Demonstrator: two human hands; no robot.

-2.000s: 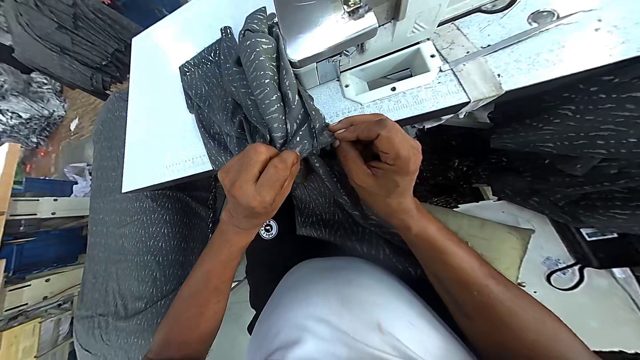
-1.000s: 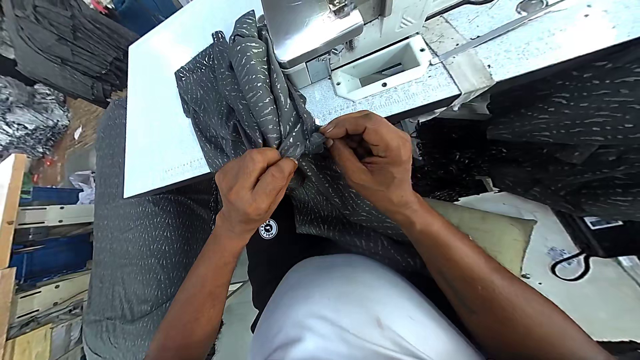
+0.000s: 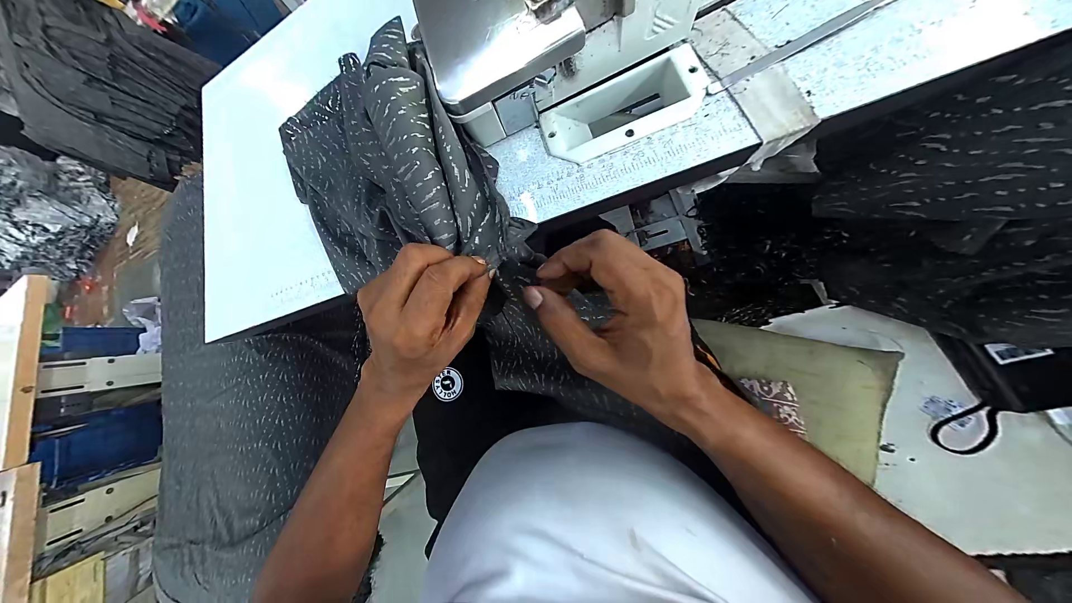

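Note:
A bunched piece of dark grey fabric with light flecks (image 3: 410,159) lies on the white sewing table (image 3: 260,184) and hangs over its front edge. My left hand (image 3: 423,314) pinches the fabric's edge between thumb and fingers. Close to its right, my right hand (image 3: 624,314) is at the same edge, thumb and forefinger slightly apart; whether it holds a bit of cloth or thread there cannot be told. Just beyond the fabric stands the metal head of a sewing machine (image 3: 502,50).
An open rectangular recess (image 3: 628,105) sits in the machine bed. More flecked fabric hangs at the right (image 3: 955,193) and lies at the left (image 3: 243,402). Dark cloth is stacked at the upper left (image 3: 92,84). Blue bins (image 3: 96,448) stand on the lower left.
My right thumb and forefinger have parted somewhat at the fabric's edge. My left hand still pinches the cloth.

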